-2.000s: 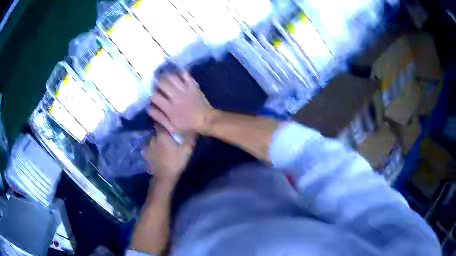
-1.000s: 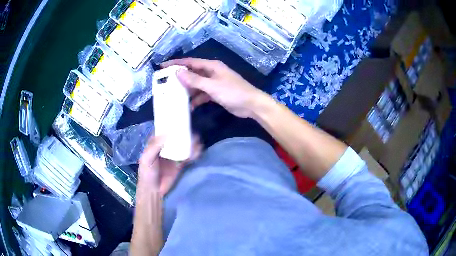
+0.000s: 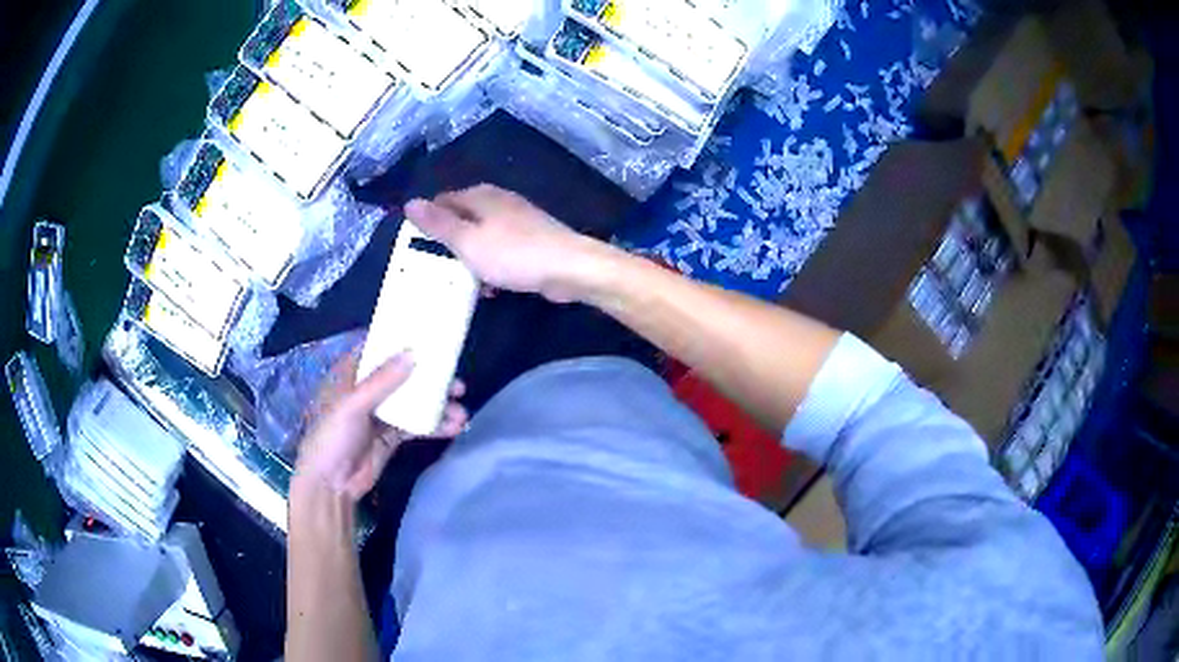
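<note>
A white power bank [image 3: 420, 330] is held up over the black work mat [image 3: 517, 168], tilted, its dark port slot at the upper end. My left hand [image 3: 356, 420] grips the lower end, thumb on the face and fingertips showing at the right edge. My right hand [image 3: 498, 239] holds the upper end, fingers around its top corner; part of that grip is hidden. Open shells [image 3: 304, 129] with white centres and yellow strips lie in a curved row beyond the mat, on clear plastic bags [image 3: 330, 246].
A pale grey box [image 3: 110, 588] with coloured buttons and a stack of white pieces [image 3: 123, 453] stand at left. Open cartons [image 3: 879, 252] with white units are at right. White scraps [image 3: 802, 181] litter the blue floor. A red stool or bin [image 3: 731, 433] is beside me.
Two seconds ago my hands were together, low over the mat. One second ago the power bank was more upright; now its top leans right and my left hand has shifted left.
</note>
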